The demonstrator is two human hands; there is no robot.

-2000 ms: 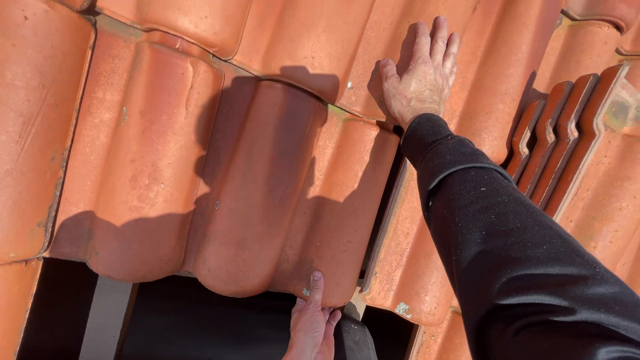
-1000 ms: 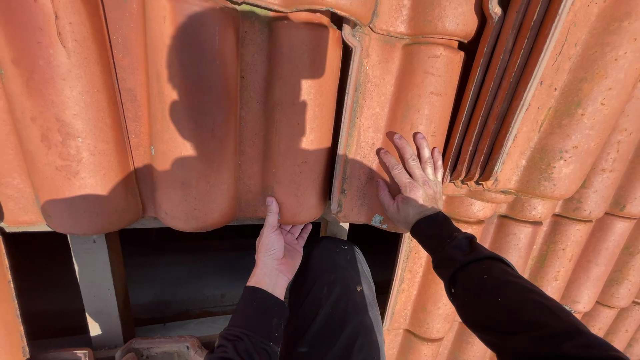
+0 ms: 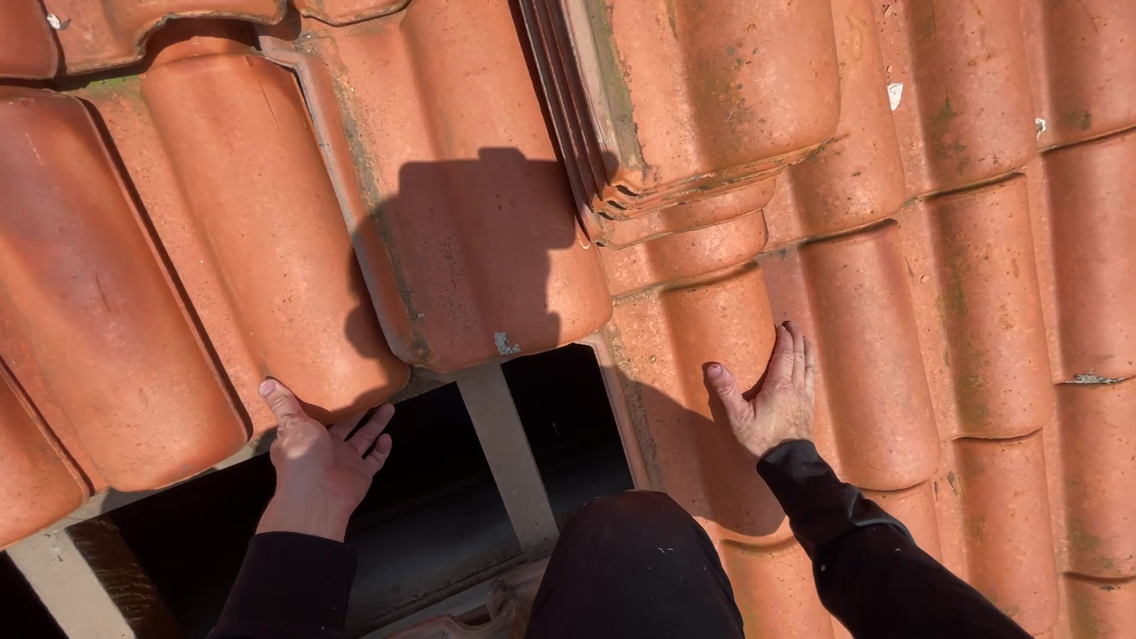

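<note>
My left hand (image 3: 324, 457) is at the lower edge of a clay roof tile (image 3: 257, 231), its thumb on the tile's face and its other fingers spread along and just below the edge. To the right lies another clay tile (image 3: 461, 204) with a pale spot near its bottom edge; the shadow of a head and shoulders falls across it. My right hand (image 3: 772, 395) rests with spread fingers on a laid roof tile (image 3: 719, 328) and grasps nothing. Whether the left fingertips reach under the tile is hard to tell.
A stack of clay tiles (image 3: 728, 89) lies on the roof at the top centre-right. Below the tile row is a dark opening (image 3: 426, 479) crossed by pale battens (image 3: 508, 461). My knee (image 3: 635, 568) is at the bottom centre. More laid tiles (image 3: 985, 293) cover the right side.
My right hand has moved down and right, from the tiles left of the stack to one below it. My left hand remains at a tile's lower edge. The view has shifted and turned.
</note>
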